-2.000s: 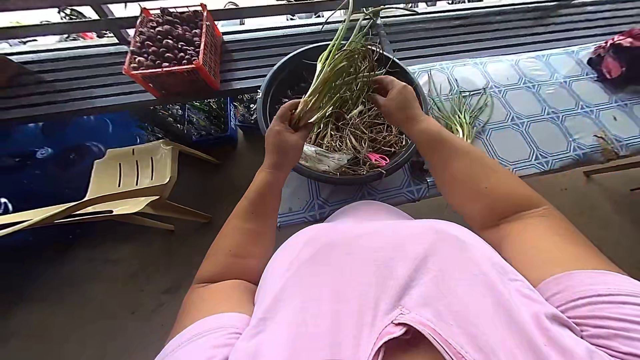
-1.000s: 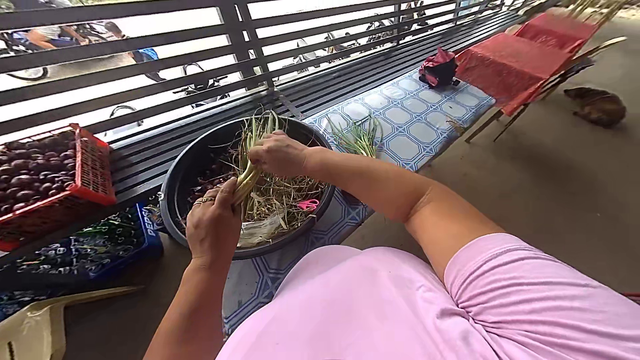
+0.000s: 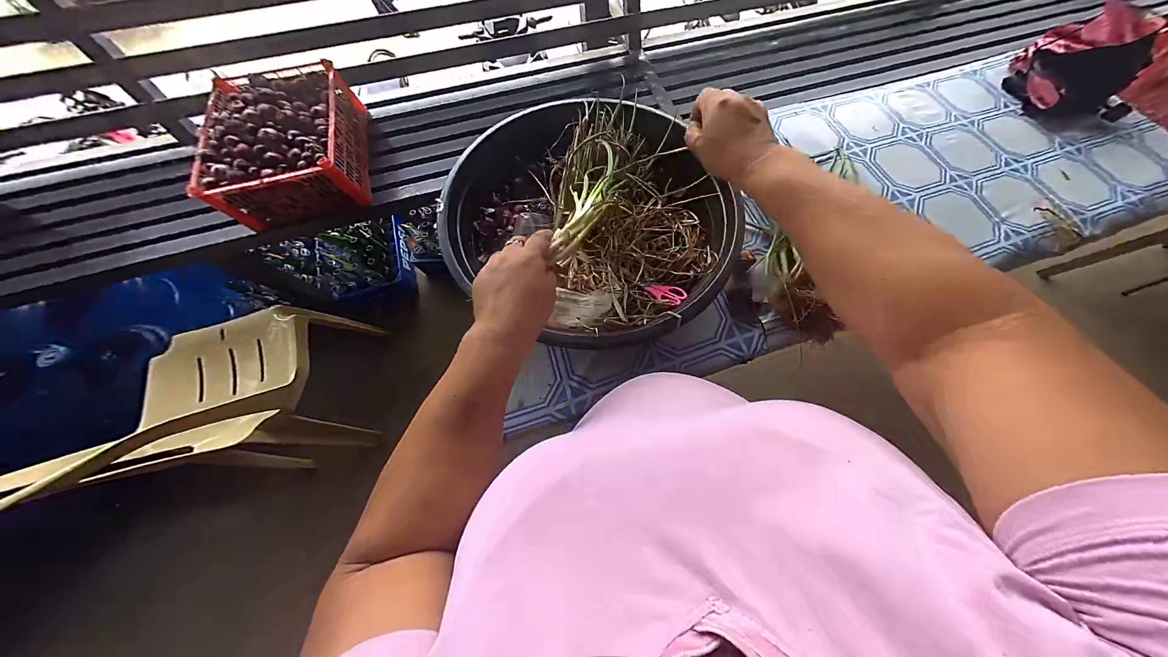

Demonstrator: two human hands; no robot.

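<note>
My left hand (image 3: 516, 287), a ring on one finger, grips the pale stems of a bunch of green onions (image 3: 593, 201) over a large dark plastic tub (image 3: 453, 214). The bunch's leaves point away toward the tub's far side. My right hand (image 3: 730, 132) is raised at the tub's far right rim with its fingers closed; a thin dry strand seems to run from them. Inside the tub lie dry stalks and leaves (image 3: 639, 265), small reddish bulbs (image 3: 511, 214) at the left, pink-handled scissors (image 3: 666, 294) and a clear plastic bag (image 3: 584, 310).
A red crate of dark round produce (image 3: 351, 173) stands on the slatted bench, blue bottle crates (image 3: 401, 260) below. A cream plastic chair (image 3: 224, 365) is at left. More green onions with roots (image 3: 789, 265) lie right of the tub on patterned covering (image 3: 912, 164). A red-and-black bundle (image 3: 1077, 68) sits farther right.
My right hand has moved away from the bunch to the tub's far right rim. One second ago both hands were together on the stems. The view has swung back left.
</note>
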